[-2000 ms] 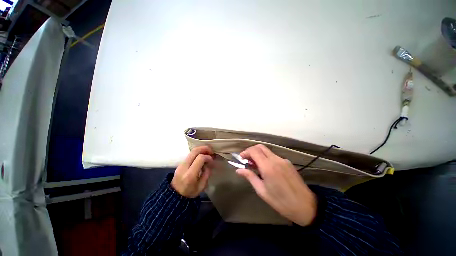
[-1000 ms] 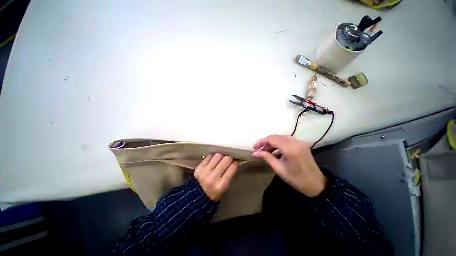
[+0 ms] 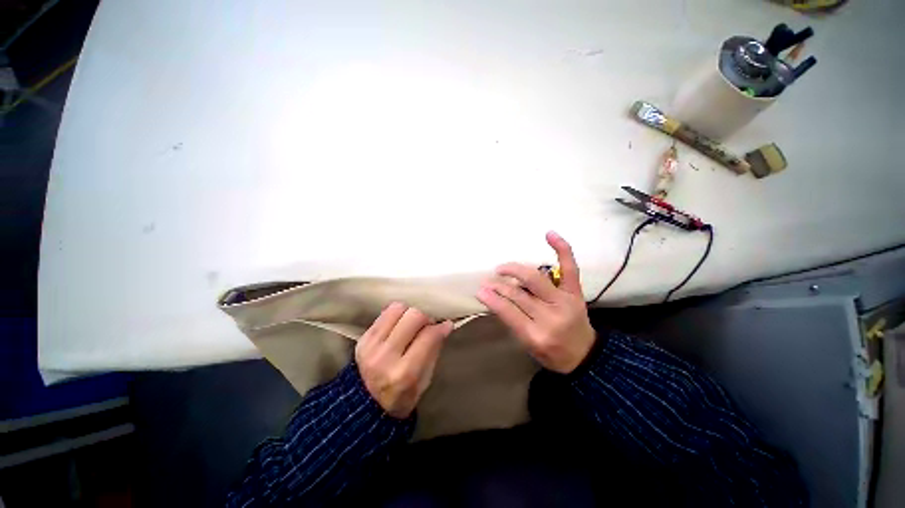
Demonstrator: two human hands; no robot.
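A beige handbag body [image 3: 283, 347] is held at the table's front edge, its mouth open at the left end. A slit runs along the panel below its upper edge. My left hand [image 3: 400, 359] grips the lower edge of this slit, fingertips hidden in it. My right hand [image 3: 541, 313] holds the upper panel by the slit's right part, index finger raised. A small yellow and dark piece shows behind the right fingers. The thread snips [image 3: 663, 210], red and black with a cord, lie on the table right of the bag.
A white table [image 3: 298, 149] spans the view. At its right stand a white tool pot [image 3: 716, 99] with black handles, a flat brush [image 3: 690, 137], an olive-yellow block [image 3: 766, 160] and a small pale object [image 3: 666, 172]. Grey metal framing [image 3: 804, 347] is at right.
The snips have left my right hand and lie on the table. My left hand has moved from the bag's left end to the slit's middle. The view has shifted right.
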